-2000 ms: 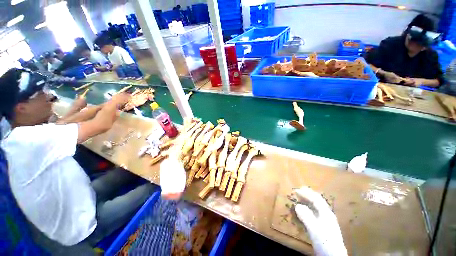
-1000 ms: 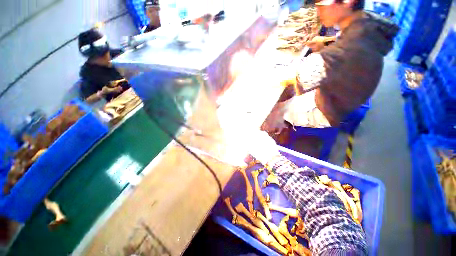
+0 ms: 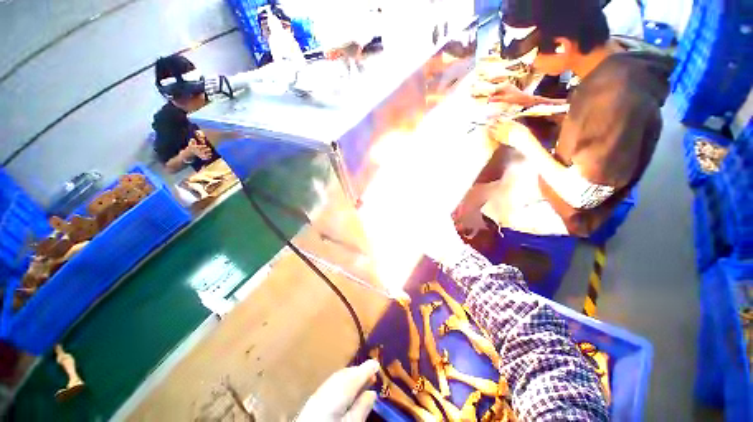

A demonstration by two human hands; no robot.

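Tan carved leg-shaped pieces (image 3: pixel 415 336) lie loose in a blue bin (image 3: pixel 621 346) at the lower right. My left hand (image 3: pixel 340 394), in a white glove, is at the bottom centre by the bin's left edge, with fingertips close to the pieces; whether it holds one I cannot tell. My right arm, in a checked sleeve, reaches over the bin. My right hand (image 3: pixel 436 247) is washed out by glare near the bin's far edge, so its grip is hidden.
A black cable (image 3: pixel 318 272) hangs across the bench (image 3: pixel 272 330). A metal-sided box (image 3: pixel 272 124) stands ahead. One assembled piece (image 3: pixel 69 372) lies on the green belt (image 3: pixel 132 309). A blue bin of brown plates (image 3: pixel 99 247) is beyond. Two people sit nearby.
The view has swung from the bench and leg rows to the right-hand bin. Since one second ago my left hand has come into view; my right arm stays over the bin.
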